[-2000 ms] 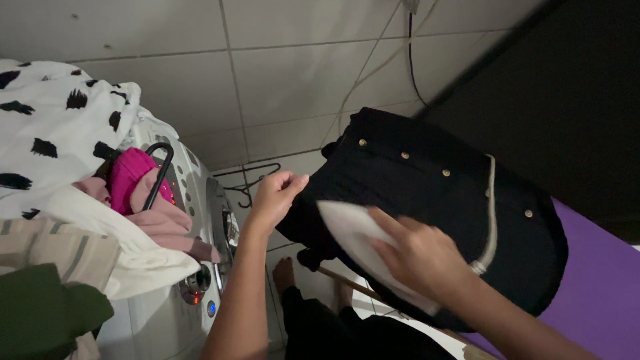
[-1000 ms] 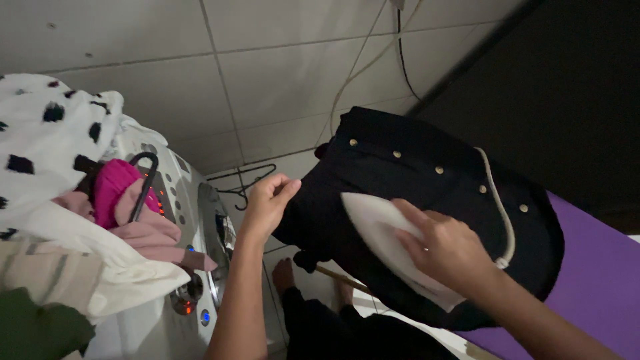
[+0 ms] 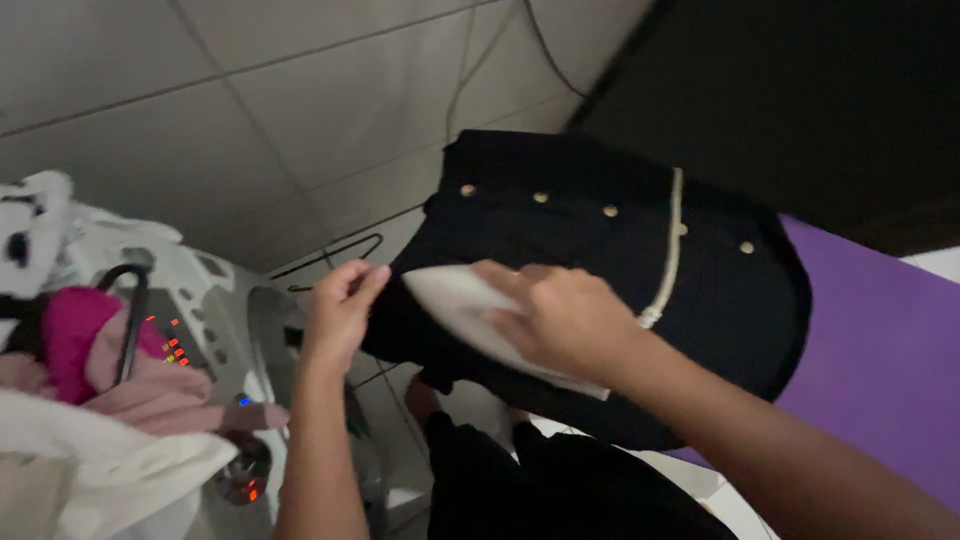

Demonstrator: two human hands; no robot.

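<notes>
A black garment [image 3: 525,240] with a row of gold-coloured buttons lies over the end of a purple ironing board [image 3: 877,352]. My left hand [image 3: 341,311] pinches the garment's left edge between thumb and fingers. On the cloth rests a white clothes iron [image 3: 457,304], its pointed tip toward my left hand. My right hand [image 3: 562,319] is closed around the iron from above and hides its handle. The iron's pale cord [image 3: 673,255] runs across the garment behind my right wrist.
At the left, a washing machine [image 3: 199,307] with lit indicators carries pink and white clothes [image 3: 142,390] and a dark hanger [image 3: 133,322]. Another dark hanger [image 3: 345,251] is near the tiled wall. My feet and dark-trousered legs [image 3: 495,480] are below the board.
The iron, in my right hand, has moved slightly along the cloth toward the garment's left edge since a second ago. My left hand keeps its pinch on that edge. The view has shifted.
</notes>
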